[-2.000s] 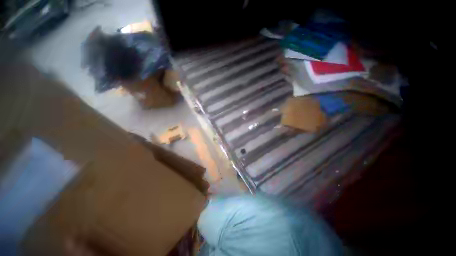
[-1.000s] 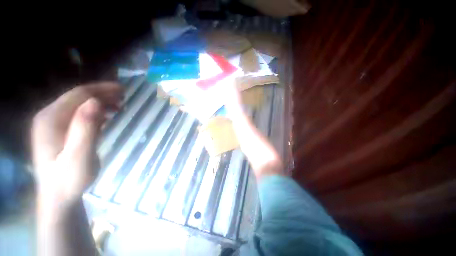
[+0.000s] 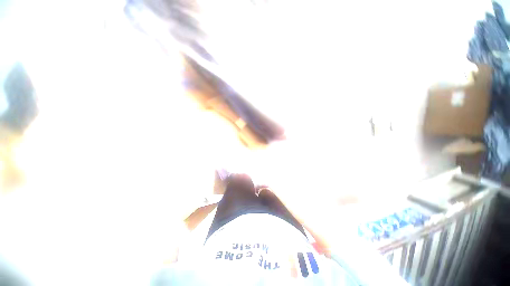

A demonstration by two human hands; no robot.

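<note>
The view is badly washed out by glare. Neither my left hand nor my right hand can be made out. My white shirt and bare knees show at the bottom middle. A blurred brown cardboard edge (image 3: 221, 109) with a dark purplish band along it runs diagonally above my knees. A small brown cardboard piece (image 3: 200, 214) lies to the left of my legs. What lies left of and around these is lost in the glare.
The ribbed tailgate (image 3: 442, 246), with a blue licence plate (image 3: 393, 222), is at the lower right. A brown carton (image 3: 457, 111) stands beyond it beside dark plastic bags (image 3: 499, 139). A blurred dark shape (image 3: 19, 98) is at the left edge.
The view has swung from the ribbed bed and its sheets to the glaring ground. Both hands, seen over the bed a second ago, no longer show.
</note>
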